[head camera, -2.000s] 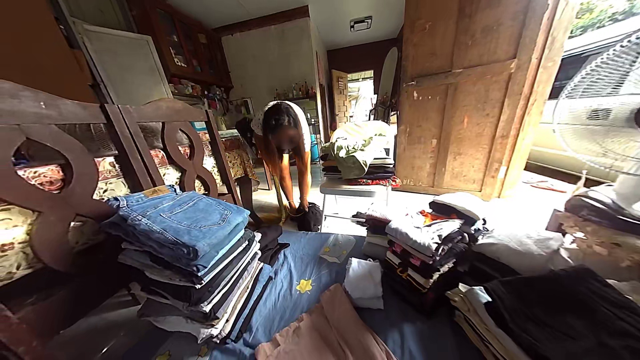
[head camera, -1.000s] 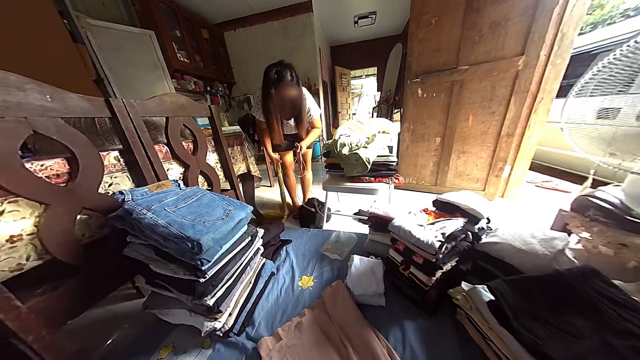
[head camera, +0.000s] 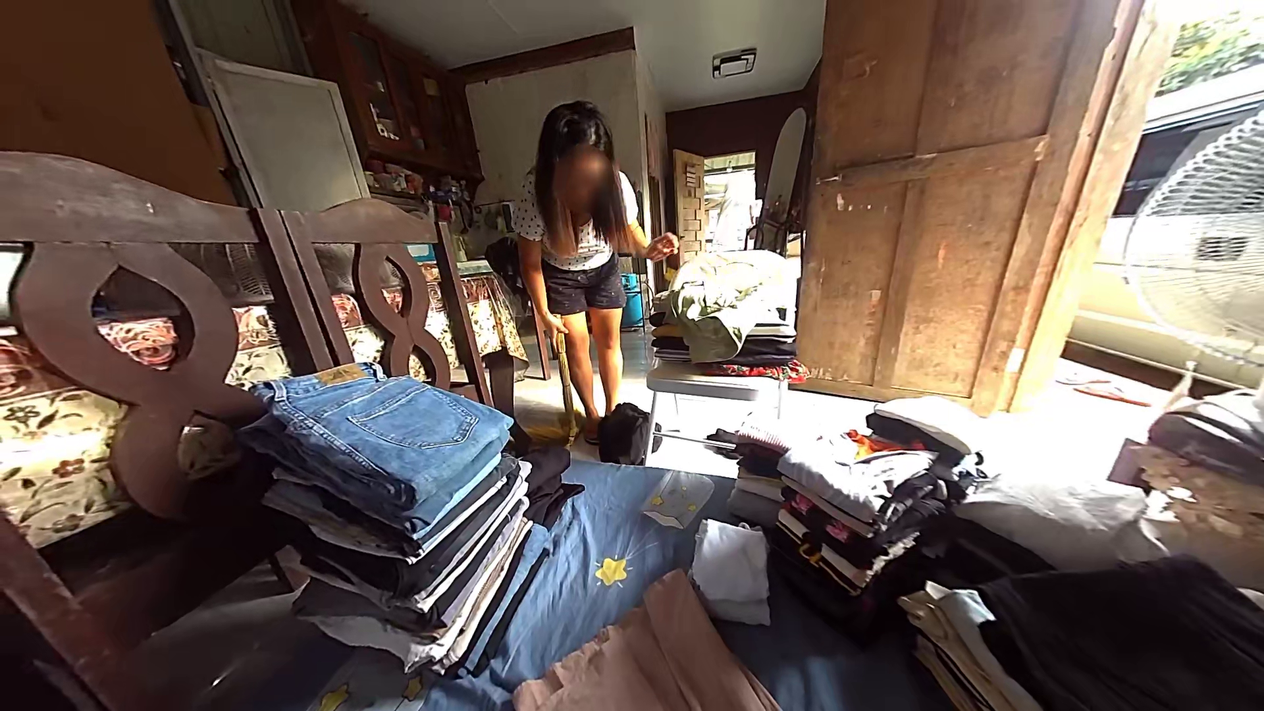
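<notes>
Neither my left hand nor my right hand is in view. Nearest the camera, a brown cloth (head camera: 647, 657) lies on a blue sheet (head camera: 583, 504) with yellow stars. Beside it is a folded white cloth (head camera: 731, 571). On the left rises a tall stack of folded clothes with blue jeans (head camera: 395, 430) on top. Another stack of folded clothes (head camera: 849, 484) stands to the right, and black folded cloth (head camera: 1136, 622) lies at the lower right. Beyond the sheet stands a person (head camera: 583, 227), one hand on the handle of a broom (head camera: 565, 380).
Wooden chairs (head camera: 138, 222) line the left side. A white folding chair (head camera: 716, 383) bears piled cloth, with a dark bag (head camera: 625, 433) on the floor beside it. Behind are a wooden door (head camera: 928, 197) and, at the right, a fan (head camera: 1200, 237).
The person beyond the sheet has gone from bending low to standing nearly upright, and one of their hands is now raised out to the side. The stacks of clothes have not moved.
</notes>
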